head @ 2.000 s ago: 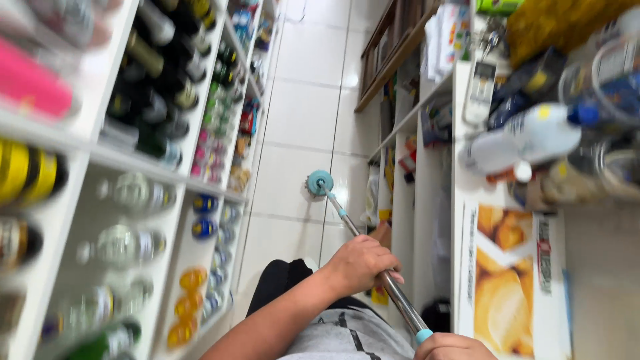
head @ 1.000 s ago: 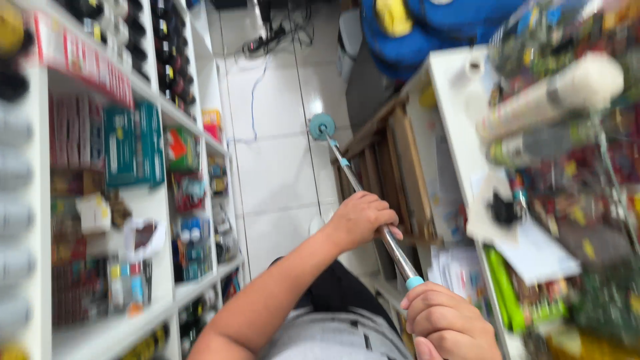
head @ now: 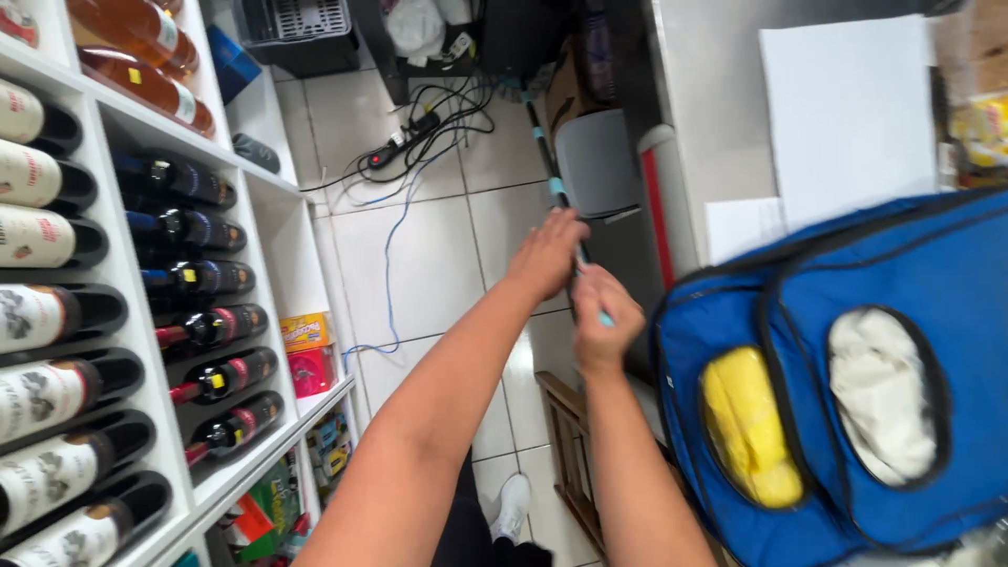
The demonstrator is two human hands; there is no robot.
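A long metal pole with pale blue joints point(head: 542, 142) runs away from me, low over the tiled floor. Its round pale blue head point(head: 516, 85) is at the far end, partly hidden in shadow by the black cables and the dark furniture. My left hand point(head: 551, 248) is on the pole, above its blue joint. Just nearer to me, my right hand point(head: 605, 315) is closed around the pole's near end, with a bit of pale blue showing under the fingers.
Shelves of wine bottles point(head: 189, 276) line the left. Black cables with a power strip point(head: 402, 140) and a blue cable point(head: 387, 252) lie on the floor. A grey bin point(head: 598, 161), a wooden frame point(head: 571, 441) and a blue bag point(head: 819, 378) stand at the right.
The pole's head has moved from open floor to the far end by the cables. Both hands have reached forward and are closer together. The view has shifted forward along the aisle.
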